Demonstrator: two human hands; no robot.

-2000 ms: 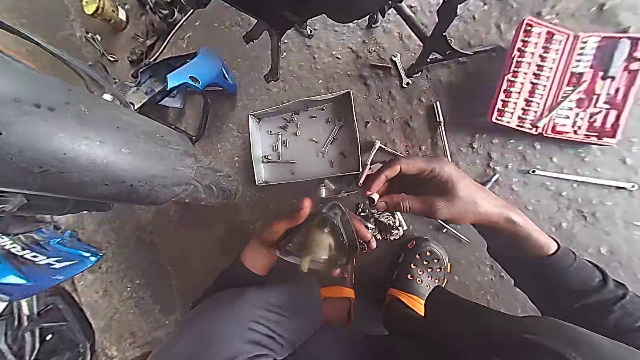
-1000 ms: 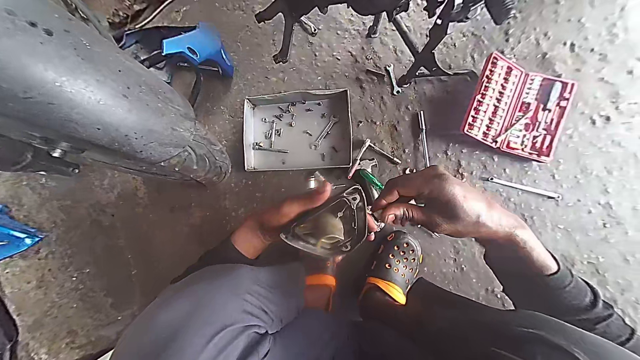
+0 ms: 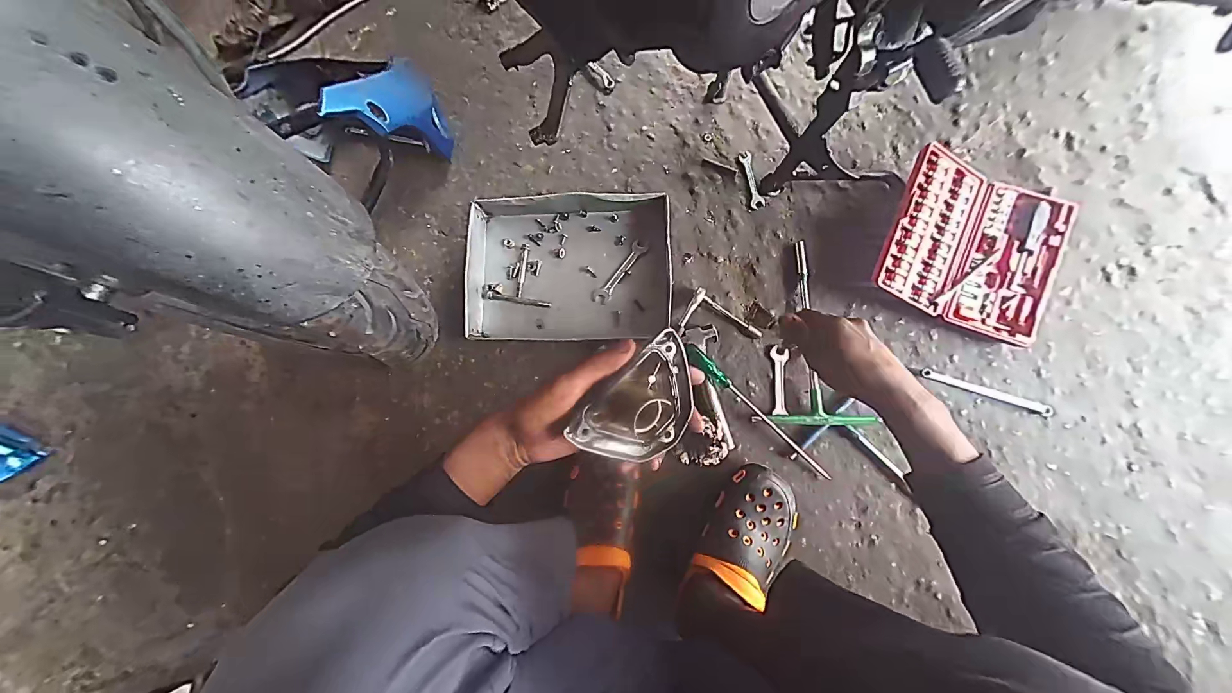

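Observation:
My left hand [image 3: 558, 404] holds a roughly triangular metal cover [image 3: 630, 404], its hollow side facing up. My right hand [image 3: 833, 351] is to the right, over the upper part of a T-handle wrench [image 3: 815, 385] with a green crossbar; its fingers are bent, and whether they grip anything is hidden. Between the hands lie a green-handled screwdriver [image 3: 741, 390], an open-end wrench [image 3: 779, 380] and a metal tool with a bent end [image 3: 722, 310]. A crumpled shiny piece [image 3: 707, 445] lies beside the cover, near my shoe.
Ahead, a shallow tray [image 3: 568, 332] holds small bolts and wrenches. A red socket set case [image 3: 977, 245] lies open at right, near a long wrench [image 3: 987, 392]. A motorcycle tyre [image 3: 192, 183] fills the left; a blue fairing piece [image 3: 390, 106] lies beyond it.
My right hand has moved away from the cover to the right, toward the tools on the ground. My left hand still holds the cover. The green-handled screwdriver and T-handle wrench now show more fully.

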